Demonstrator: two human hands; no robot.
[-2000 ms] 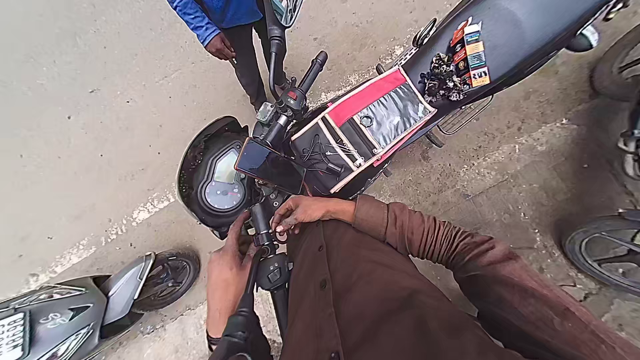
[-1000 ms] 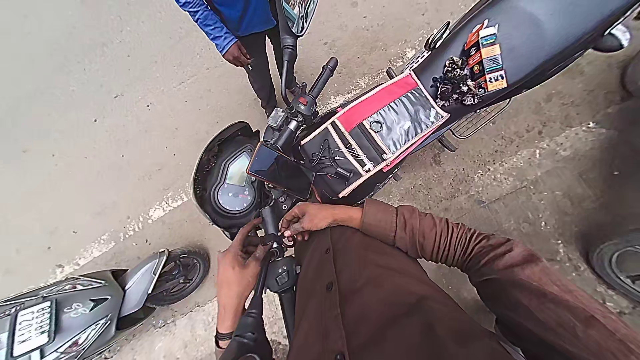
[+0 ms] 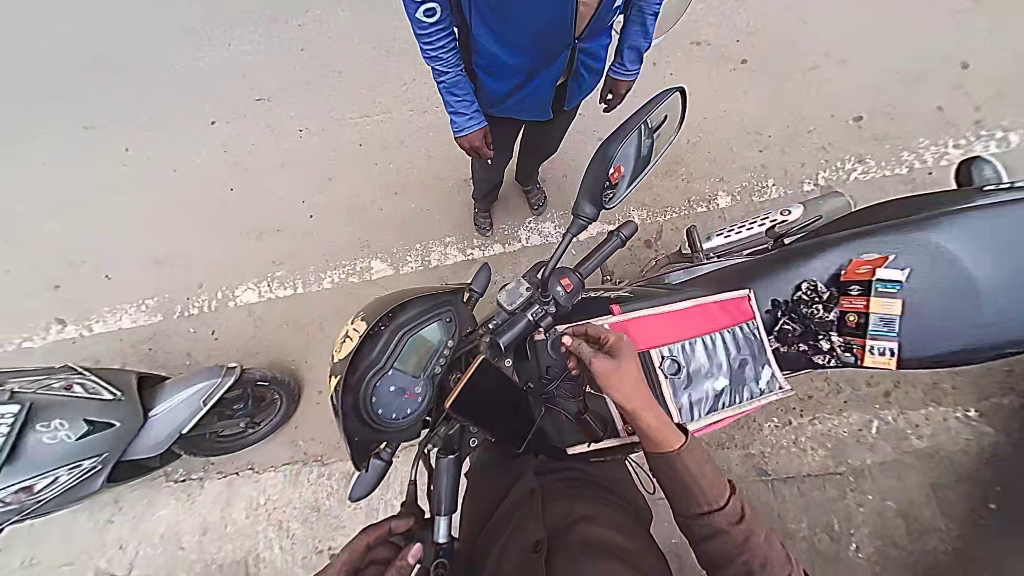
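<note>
My right hand (image 3: 604, 364) pinches a small dark part over the tank bag (image 3: 688, 320), which has a pink band and a clear pocket. Beside it lie black cables (image 3: 560, 388) and, to their left, a dark-screened phone (image 3: 492, 404) near the middle of the motorcycle's handlebar (image 3: 520, 324). My left hand (image 3: 380, 548) is at the bottom edge, by the left handlebar grip area; its fingers are partly cut off, and whether it holds anything is unclear. The instrument cluster (image 3: 412, 368) faces up at the left of the handlebar.
Small coloured boxes (image 3: 872, 312) and a heap of small black and silver parts (image 3: 808, 324) lie on the seat (image 3: 960, 272). A mirror (image 3: 632, 156) rises from the handlebar. A person in a blue jacket (image 3: 520, 56) stands beyond. Another two-wheeler (image 3: 88, 432) is at left.
My right hand has left the left side of the handlebar and is now over the tank bag. My left hand is lower, near the frame's bottom edge. The view has shifted.
</note>
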